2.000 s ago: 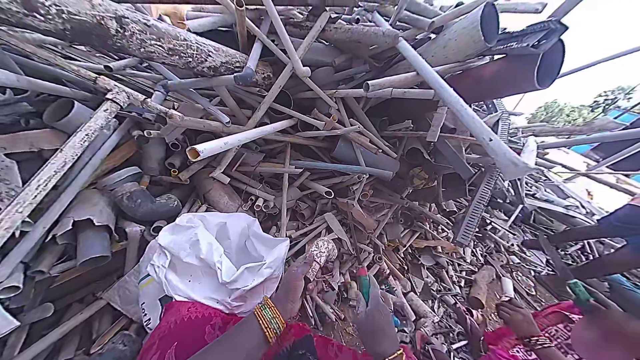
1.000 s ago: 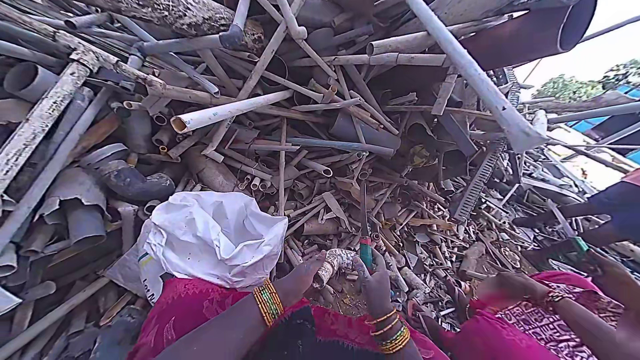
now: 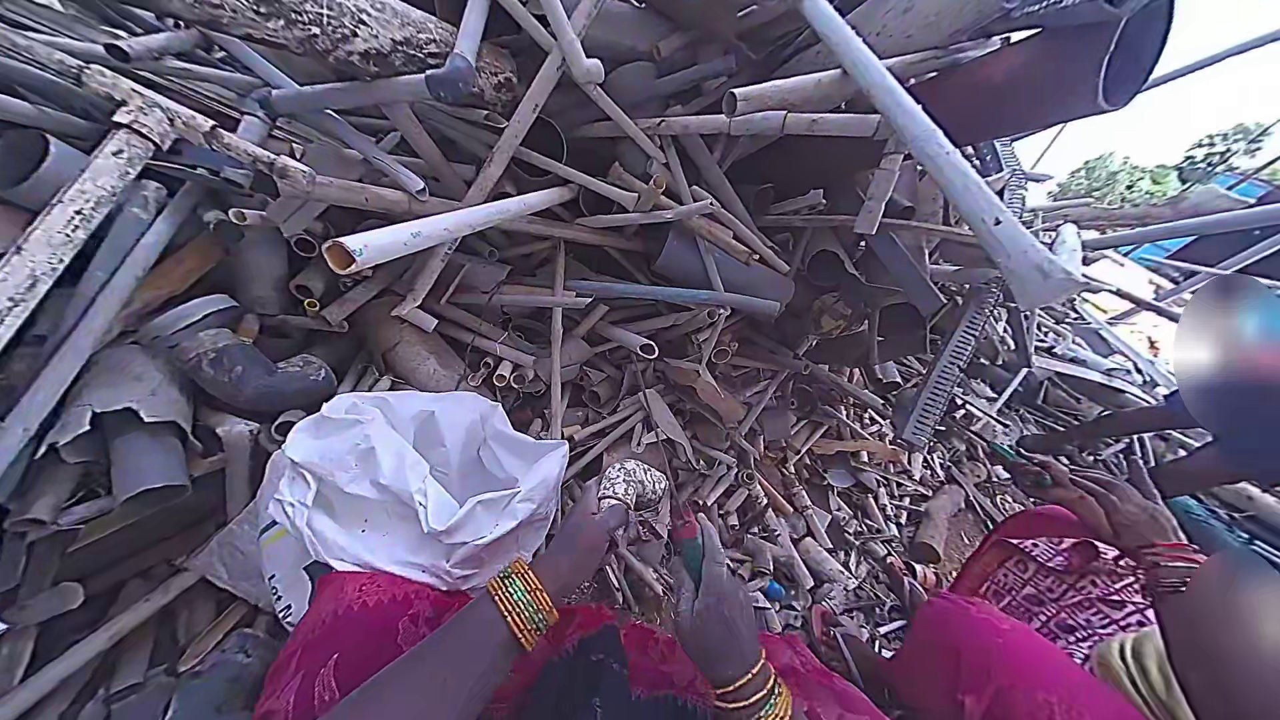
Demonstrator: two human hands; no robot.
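Note:
My left hand (image 3: 585,535), with bangles at its wrist, grips a speckled, dirt-crusted elbow pipe fitting (image 3: 633,484) low in the middle of the head view. Just to its right, my right hand (image 3: 715,610) is closed around the red and green handle (image 3: 689,545) of a tool; the rest of the tool is hard to make out against the scrap. A white woven sack (image 3: 420,480) with a crumpled, folded-down mouth stands left of my left hand, against the pink cloth over my lap.
A heap of scrap plastic pipes rises in front, with a white pipe (image 3: 450,228) and a long grey pipe (image 3: 930,140) jutting out. Broken fittings (image 3: 240,360) lie at left. A co-worker's hands (image 3: 1110,505) are close on the right, near a dark ridged strip (image 3: 950,365).
The elbow fitting in my left hand has tipped from lying sideways to more upright. My right hand has moved down a little with the tool. The co-worker's hands have shifted too.

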